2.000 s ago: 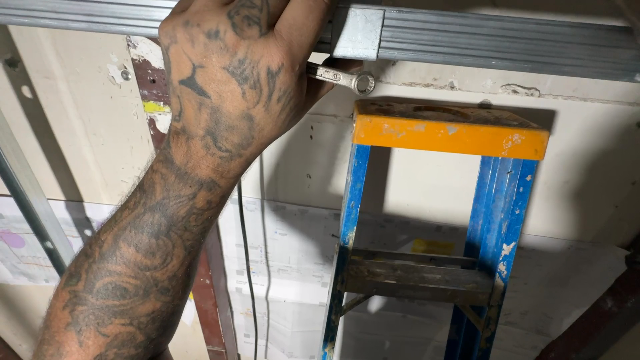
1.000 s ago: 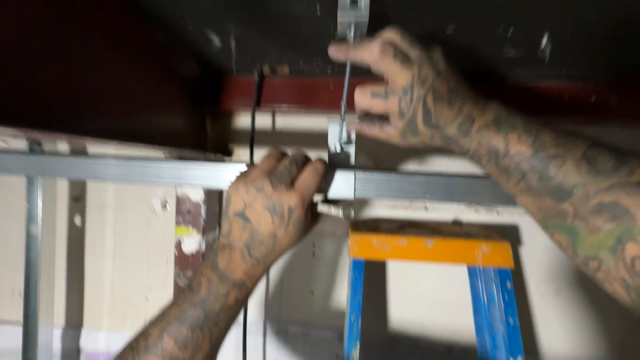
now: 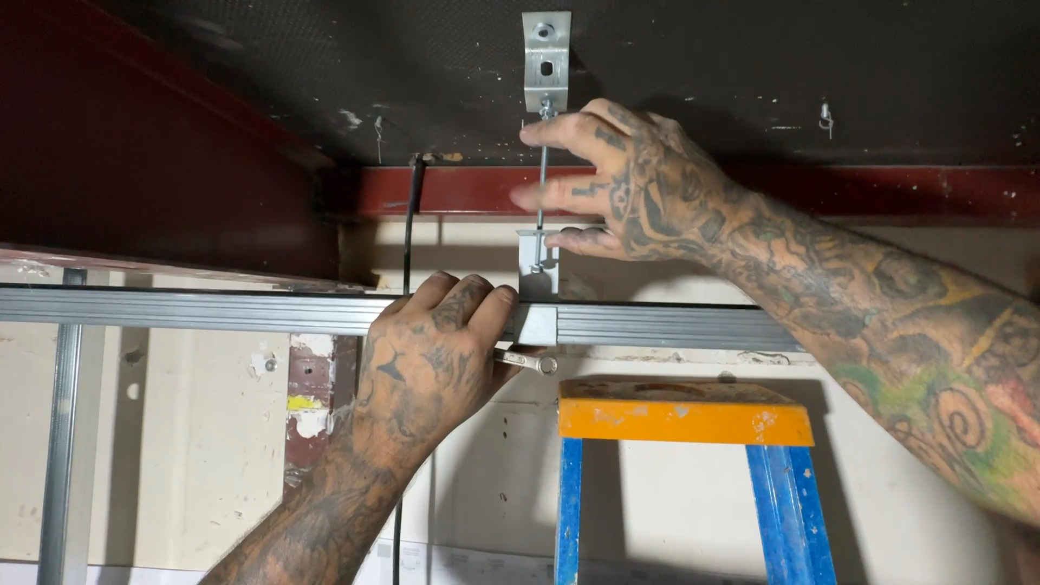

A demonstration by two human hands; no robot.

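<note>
My left hand (image 3: 439, 357) grips the horizontal metal channel (image 3: 666, 325) from the front, with a combination wrench (image 3: 528, 360) held under its fingers, the ring end sticking out to the right. Beside it a metal hanger bracket (image 3: 538, 280) stands on the channel. A thin threaded rod (image 3: 543, 175) runs from this bracket up to an angled metal bracket (image 3: 547, 61) on the dark ceiling. My right hand (image 3: 634, 179) is at the rod, its fingers spread around it and slightly blurred; whether they touch the rod I cannot tell.
A stepladder with an orange top (image 3: 686, 414) and blue rails stands below the channel at the right. A dark red steel beam (image 3: 162, 154) fills the upper left. A black cable (image 3: 412, 227) hangs behind my left hand. A vertical metal stud (image 3: 63, 439) is at the far left.
The view has tilted up. My right hand, out of sight two seconds ago, has come to the rod. My left hand stays on the channel with the wrench.
</note>
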